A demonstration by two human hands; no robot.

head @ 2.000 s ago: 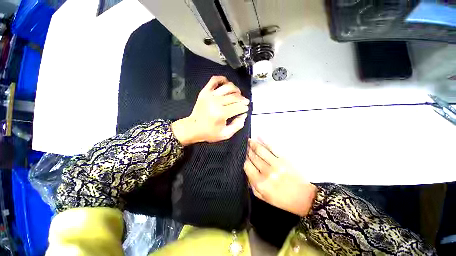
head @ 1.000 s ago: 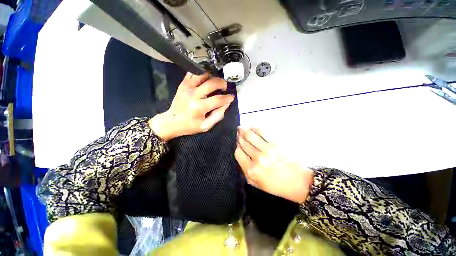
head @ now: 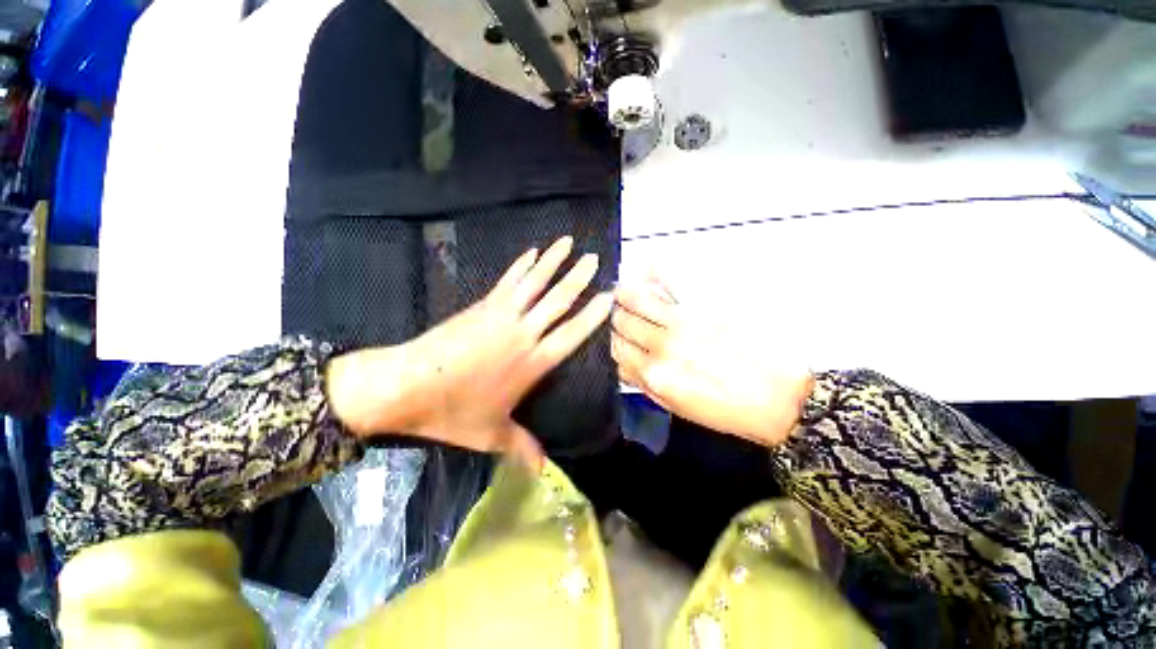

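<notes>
The black mesh panel (head: 355, 260) lies on the white table, its right edge running up to the presser foot and needle area (head: 586, 91) under the machine head. A camouflage webbing strip (head: 437, 121) runs lengthwise on it, crossed by a smooth black strap (head: 368, 193). My left hand (head: 488, 361) lies flat on the panel with fingers spread, pointing toward the needle. My right hand (head: 697, 355) pinches the panel's right edge with bent fingers, close to the left fingertips. The panel's lower end is partly hidden by my left hand and garment.
A white round knob (head: 631, 102) is beside the needle. A flat black rectangle, perhaps a phone (head: 951, 72), lies on the machine bed (head: 786, 102). Metal thread snips (head: 1116, 216) lie at the table's right end. A crumpled clear plastic bag (head: 368, 507) hangs below the table; blue bins (head: 79, 178) stand at left.
The panel has advanced away from me under the machine, showing the crossing black strap. My left hand has moved back from the needle and spread flat. The right hand stays at the edge.
</notes>
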